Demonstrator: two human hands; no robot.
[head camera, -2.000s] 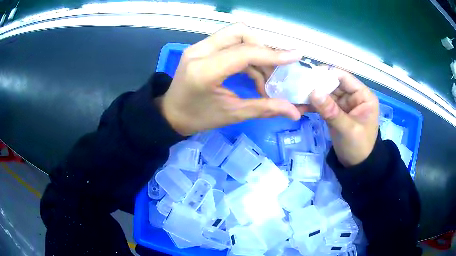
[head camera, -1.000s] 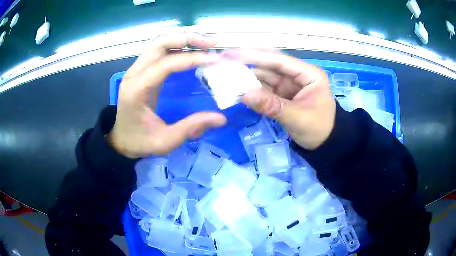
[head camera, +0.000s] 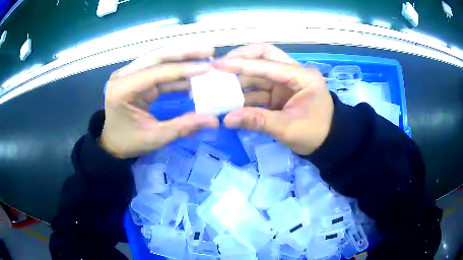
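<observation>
A white unit (head camera: 217, 92), bright and block-shaped, is held between both hands above the blue bin (head camera: 404, 96). My left hand (head camera: 147, 101) has its fingertips and thumb at the unit's left side. My right hand (head camera: 287, 96) has its fingers at the top and right, with its thumb at the lower right corner. Whether a clear case is around the unit cannot be told because of glare and blur. Clear cases (head camera: 205, 166) fill the bin below the hands, several with a small black rectangle.
A bright belt edge rail (head camera: 284, 36) curves behind the bin. The dark green conveyor belt (head camera: 213, 9) beyond it carries several spaced white units (head camera: 410, 14). A dark grey ledge (head camera: 45, 127) lies on both sides of the bin.
The view has turned, so the bin sits further left in the picture. The hands have come together around the unit, and my left hand now touches it. The unit is turned more upright.
</observation>
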